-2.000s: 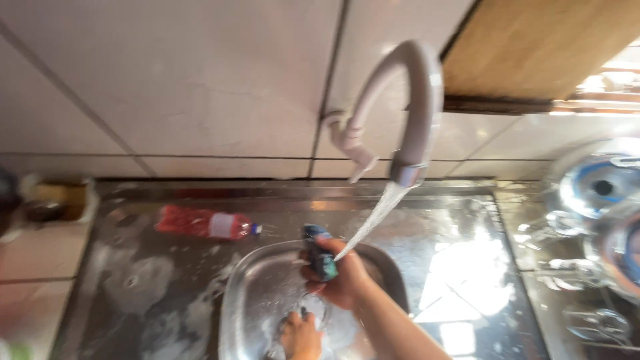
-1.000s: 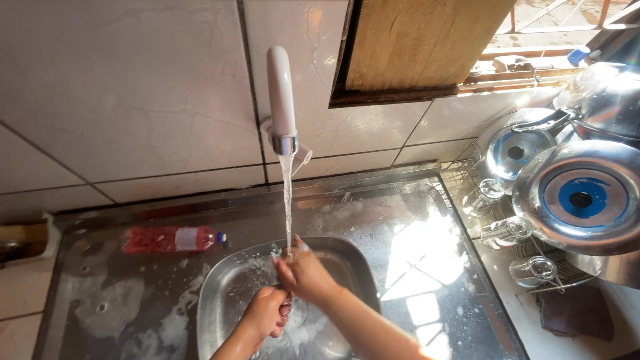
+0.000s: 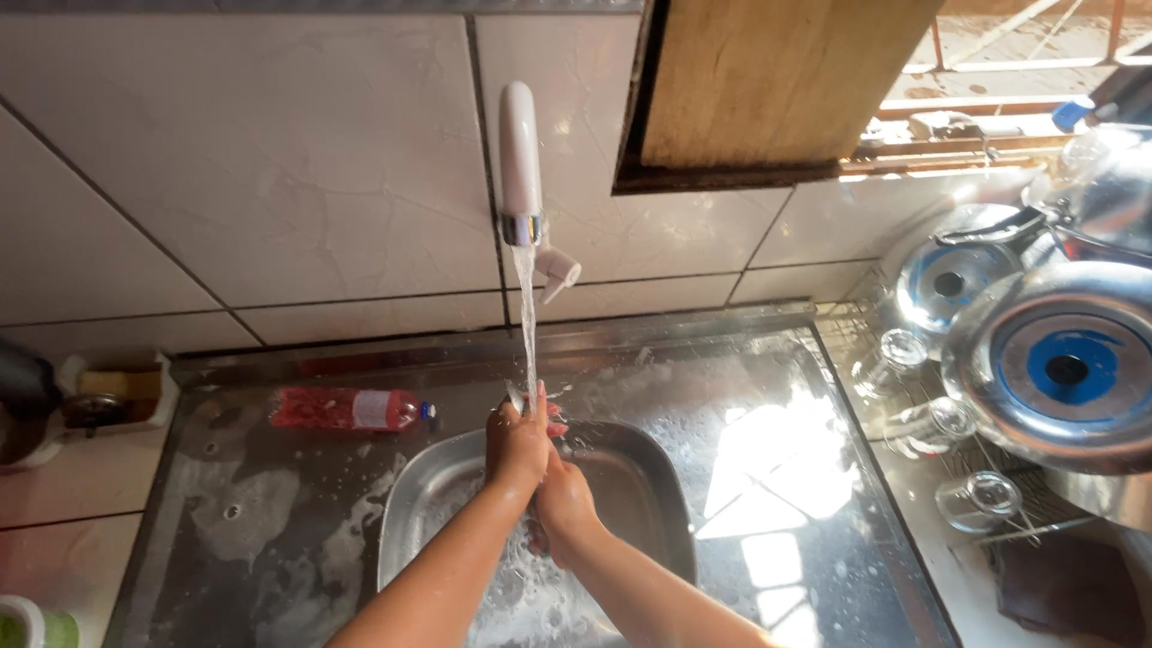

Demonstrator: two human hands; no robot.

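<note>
My left hand [image 3: 518, 441] is under the water that runs from a white faucet [image 3: 519, 162], its fingers pointing toward the back wall. Close against it, a little lower and to the right, is my right hand [image 3: 567, 504]; the two overlap at the fingers and palms. A small shiny piece shows at the left fingertips, too unclear to name. Both hands are over the stainless steel sink basin [image 3: 673, 504], which has wet suds in it. What lies between the palms is hidden.
A bottle of red liquid [image 3: 333, 409] lies on the steel drainboard [image 3: 243, 504] at left. At right, a wire rack [image 3: 1035, 522] holds glasses [image 3: 979, 499] and metal lids [image 3: 1062, 369]. A container with a sponge [image 3: 121, 387] stands far left; a wooden panel [image 3: 765, 81] is on the wall.
Two seconds ago my right hand held a dark and green object at the stream; it is no longer visible. My left hand has risen from the basin into the water, beside the right. The view has shifted.
</note>
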